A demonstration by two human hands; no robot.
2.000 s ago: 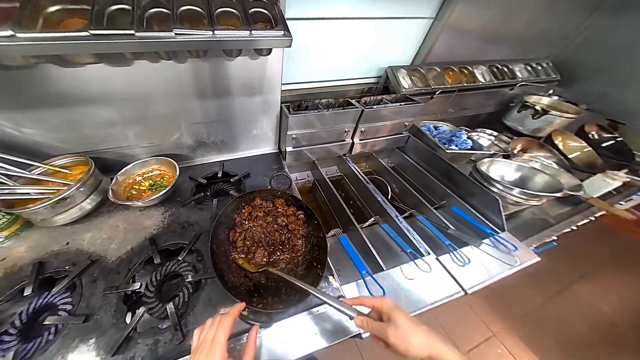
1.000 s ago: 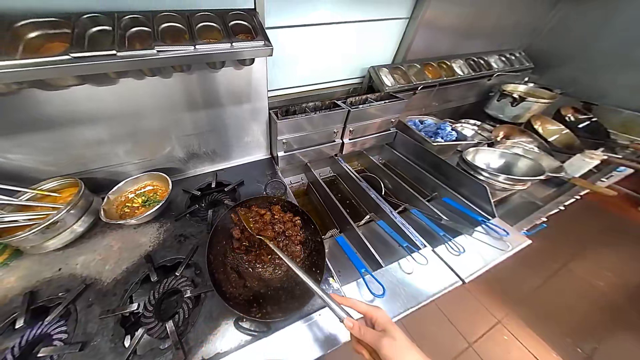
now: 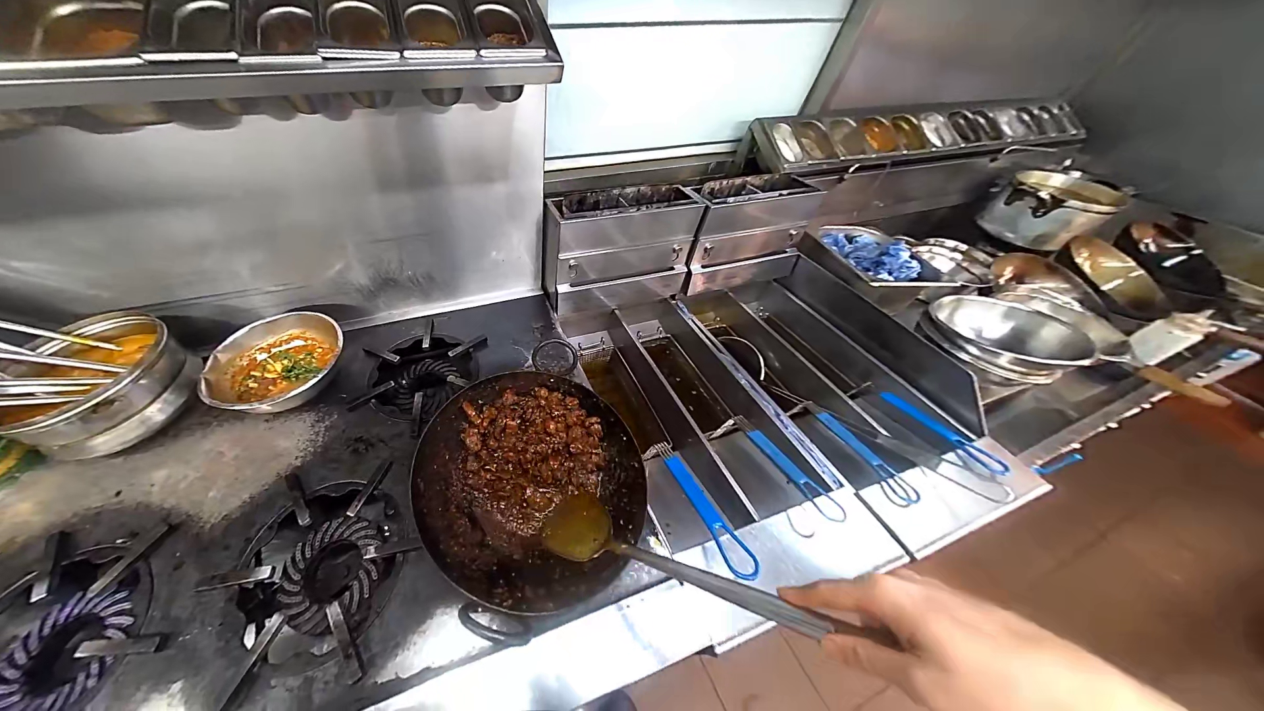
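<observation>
My right hand grips the end of a long metal ladle at the lower right. The ladle's bowl, coated in oily sauce, rests over the near right part of a dark wok on the stove. Dark brown pieces of food in sauce are heaped toward the wok's far side, and thinner sauce lies nearer me. One loop handle of the wok points toward the front edge. My left hand is out of view.
Bare burners stand left of the wok. Farther back are a bowl of orange curry with herbs and a steel pot with several utensils. Fryers with blue-handled baskets adjoin on the right, beyond them stacked steel bowls and a large pot.
My left hand, seen two seconds ago near the wok's front, has left the view. The ladle's bowl has moved from the wok's left side to its near right, and the food now sits heaped farther back.
</observation>
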